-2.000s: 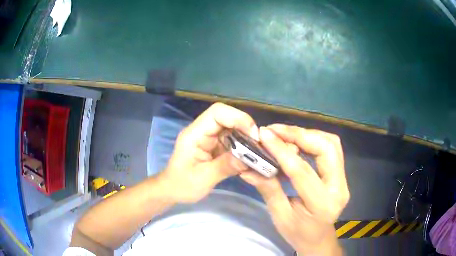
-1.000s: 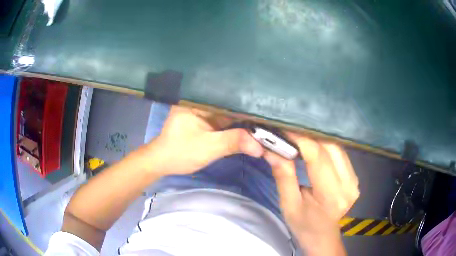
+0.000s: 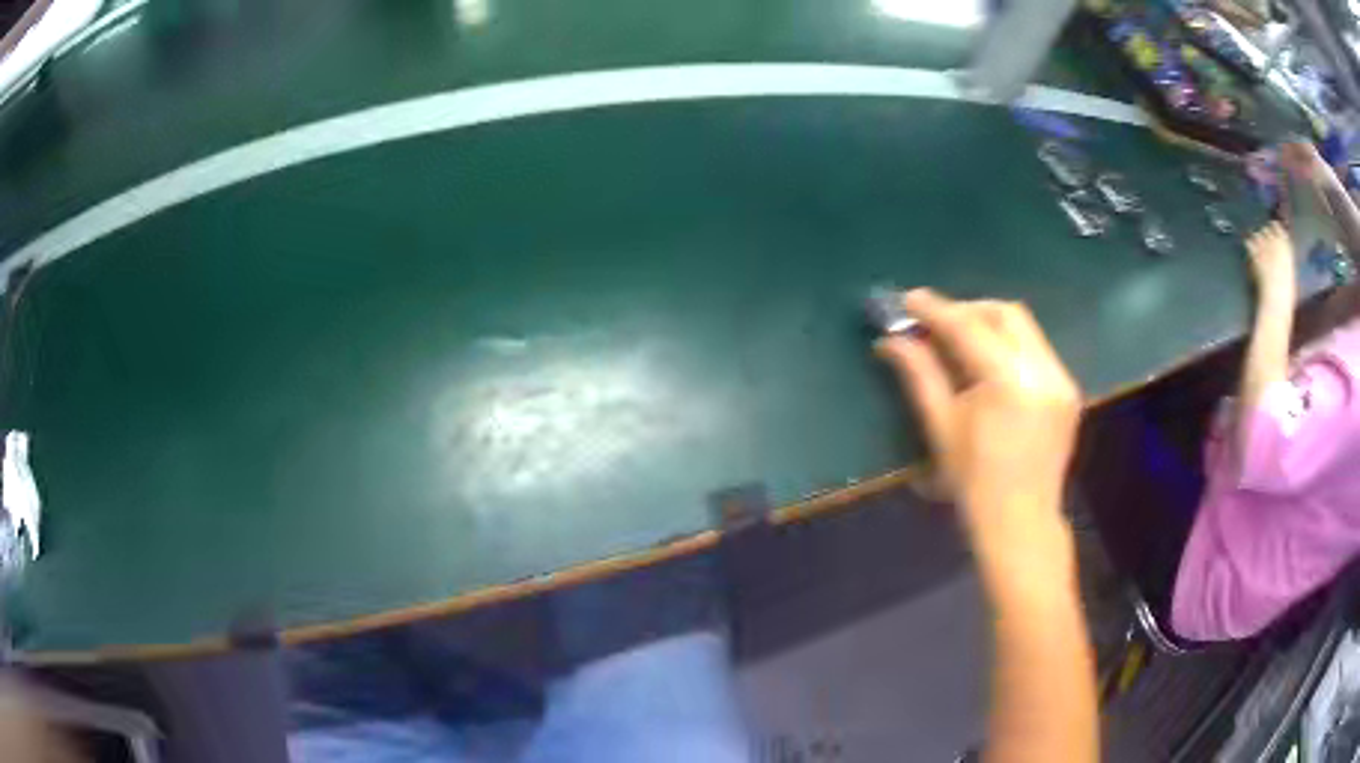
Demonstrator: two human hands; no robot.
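My right hand [image 3: 992, 388] reaches over the green workbench from the lower right, its thumb and fingers closed on one end of a small dark and silver unit [image 3: 891, 310]. The unit is blurred, and I cannot tell whether it touches the bench. A blurred skin-coloured patch, probably part of my left hand [image 3: 33, 733], is cut off at the bottom left corner; its fingers and anything in them cannot be made out.
Several silver-and-black units [image 3: 1084, 218] lie on the bench [image 3: 448, 268] at the right, near a person in pink [image 3: 1283, 492]. Behind them are a parts tray [image 3: 1178, 75] and a grey post [image 3: 1019, 45]. A white dividing strip [image 3: 597, 90] crosses the bench; white scrap [image 3: 20, 492] lies left.
The view has swung up and right. My hands have parted; my right hand has carried the unit from the bench's front edge out over the bench. My left hand has left the unit.
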